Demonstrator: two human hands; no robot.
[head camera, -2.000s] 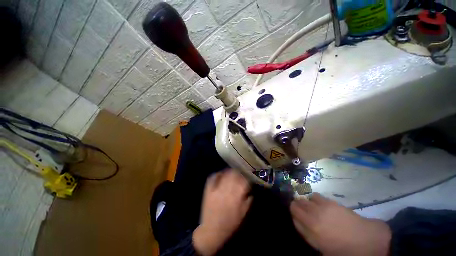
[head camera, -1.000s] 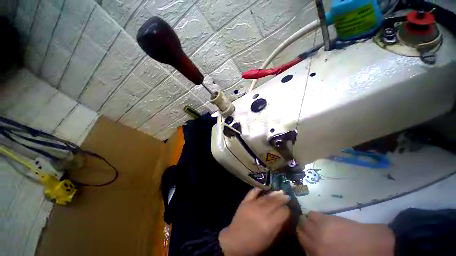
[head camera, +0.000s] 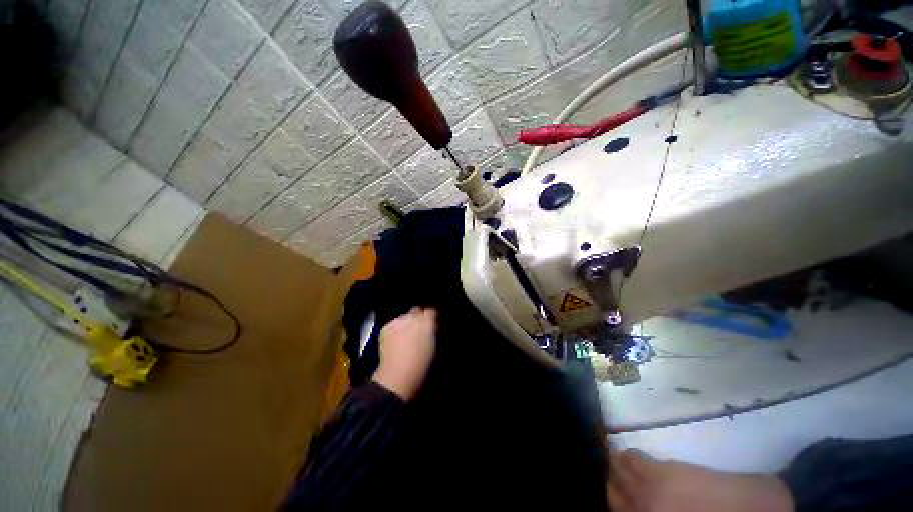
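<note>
The dark garment piece (head camera: 491, 410) covers the table left of the sewing machine (head camera: 741, 190) and reaches the presser foot area (head camera: 576, 350). A small white patch (head camera: 367, 330) shows on the cloth's left part. My left hand (head camera: 407, 350) lies on the cloth left of the machine head, fingertips bent into the fabric; it is partly blurred. My right hand (head camera: 691, 484) is at the cloth's right edge, below the needle area, fingertips at the fabric. The needle tip is hidden.
A screwdriver (head camera: 395, 65) stands on the machine head. A red tool (head camera: 576, 130), a blue-green container (head camera: 756, 38) and a red bobbin (head camera: 876, 55) are on or by the arm. Light blue snips (head camera: 741, 318) lie behind the needle. A brown board (head camera: 190, 400) and yellow plug (head camera: 122, 358) are left.
My left hand has moved from beside the presser foot to the left and up across the cloth. My right hand has moved slightly down. The cloth is spread wider; the view has shifted.
</note>
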